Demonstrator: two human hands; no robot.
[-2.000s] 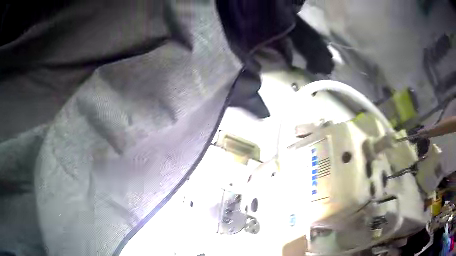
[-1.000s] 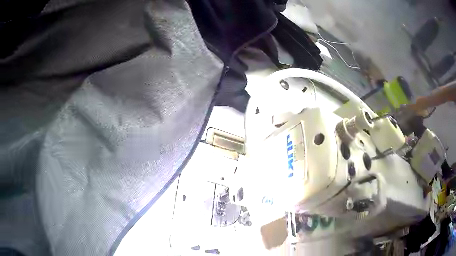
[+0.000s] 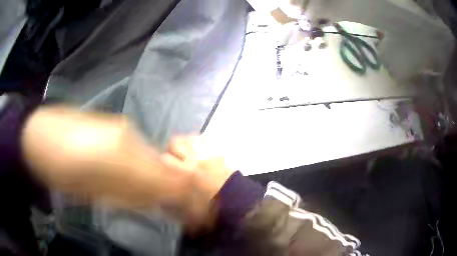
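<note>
The large grey cloth (image 3: 200, 55) hangs from the upper middle down to the left. Its narrow dark edge band (image 3: 224, 95) runs down to my hands. My left hand (image 3: 168, 182) reaches in from the left, strongly blurred. My right hand (image 3: 203, 162) comes from the lower right in a dark cuff and overlaps my left hand at the cloth's lower edge. The overlap and blur hide the fingertips, so I cannot tell whether either hand grips the cloth.
The white machine bed and table (image 3: 310, 132) lie right of the cloth. Green-handled shears (image 3: 360, 52) lie at the upper right, beside small metal parts (image 3: 315, 32) and a tan flap (image 3: 283, 15). Dark fabric (image 3: 391, 195) is below the table edge. A sleeve with white stripes crosses the bottom.
Both hands have come into view over the cloth. The view has shifted, so the machine head has left the picture and the green-handled shears and table front now show.
</note>
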